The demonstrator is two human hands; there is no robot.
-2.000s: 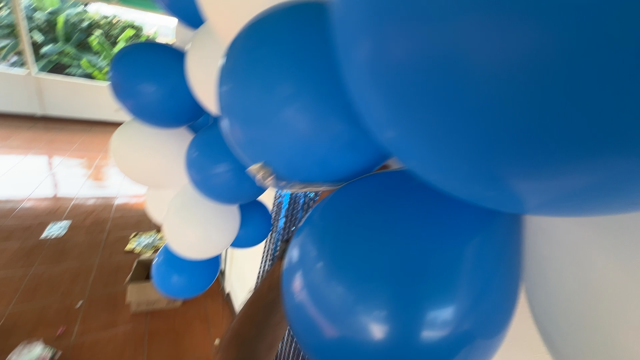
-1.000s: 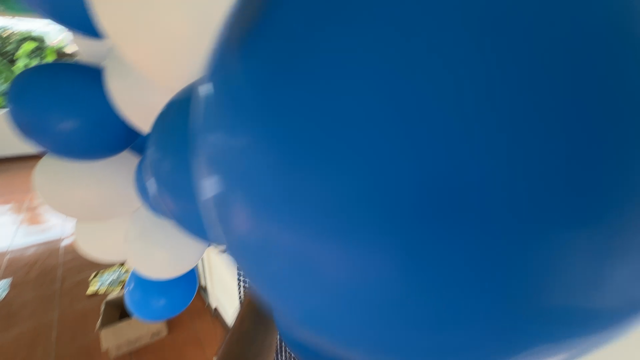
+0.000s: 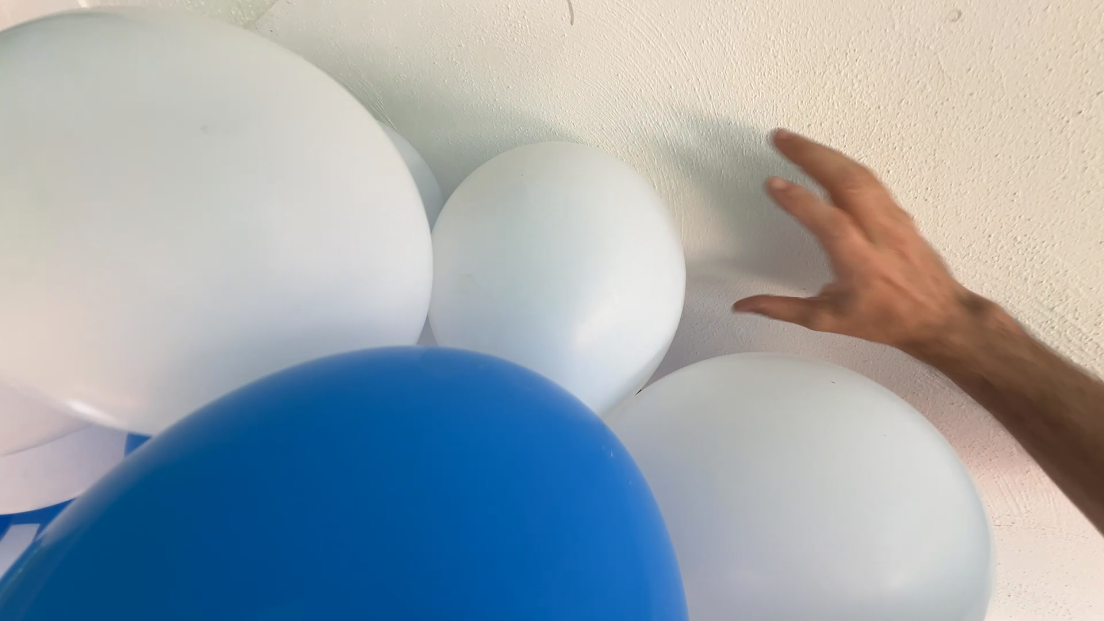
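My right hand (image 3: 871, 250) is raised at the right, fingers spread and holding nothing, beside the textured wall. Nearest to it are a round white balloon (image 3: 561, 267) on its left and another white balloon (image 3: 811, 492) below it. A large blue balloon (image 3: 388, 500) fills the lower middle. At the upper left a big white balloon (image 3: 198, 216) touches the round one, with part of a further pale balloon showing behind them. My left hand is out of view.
A cream, rough-plastered wall (image 3: 966, 103) stands behind the balloons. At the lower left edge, parts of more white and blue balloons (image 3: 60, 466) show.
The view has swung strongly, from the balloon cluster over the tiled floor to the wall. My right hand now shows, open; neither earlier frame shows it clearly.
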